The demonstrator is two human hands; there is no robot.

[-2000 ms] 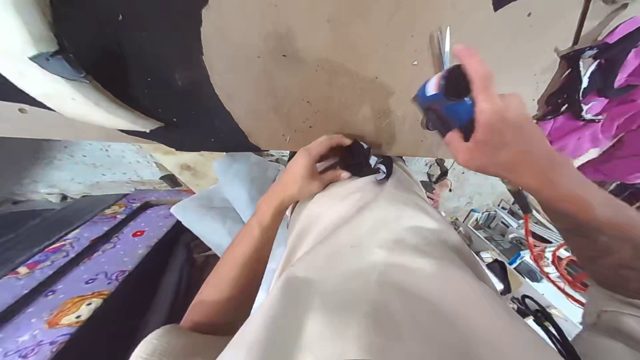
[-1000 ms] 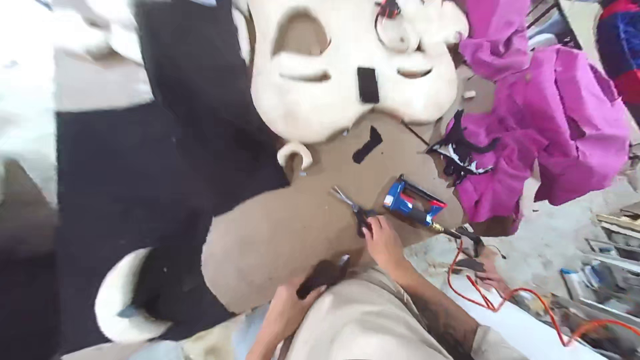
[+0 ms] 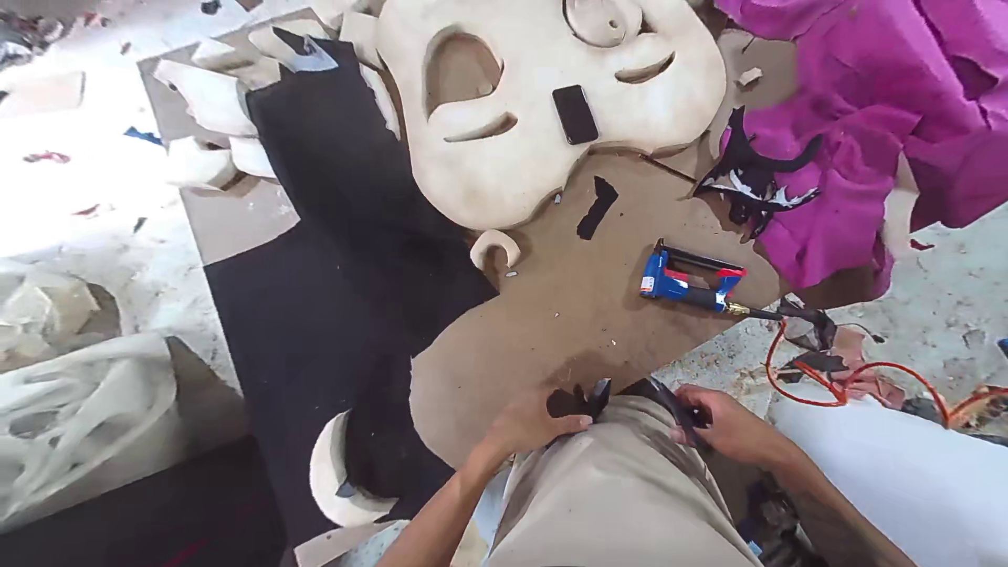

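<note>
My left hand (image 3: 539, 421) holds a small dark piece (image 3: 565, 403), seemingly black fabric, close against my torso at the table's near edge. In my right hand (image 3: 728, 425) are dark-handled scissors (image 3: 679, 409), to the right of that piece; their blades point up and left. A blue pneumatic staple gun (image 3: 685, 283) lies on the brown board (image 3: 543, 331), beyond my right hand. Black fabric (image 3: 339, 315) spreads over the board's left side, with a curved cream foam piece (image 3: 331, 472) on it. A narrow black scrap (image 3: 598, 208) lies farther up the board.
A large cream foam shape (image 3: 504, 181) with cutouts carries a phone (image 3: 576, 114). Magenta fabric (image 3: 843, 157) heaps at the right beside black-and-white scraps (image 3: 756, 177). An orange air hose (image 3: 898, 366) trails off to the right. Foam offcuts (image 3: 209, 94) lie at the upper left.
Two seconds ago my right hand held the staple gun, which now lies on the board. A second ago that hand was at the scissors on the board; it now holds them near my torso.
</note>
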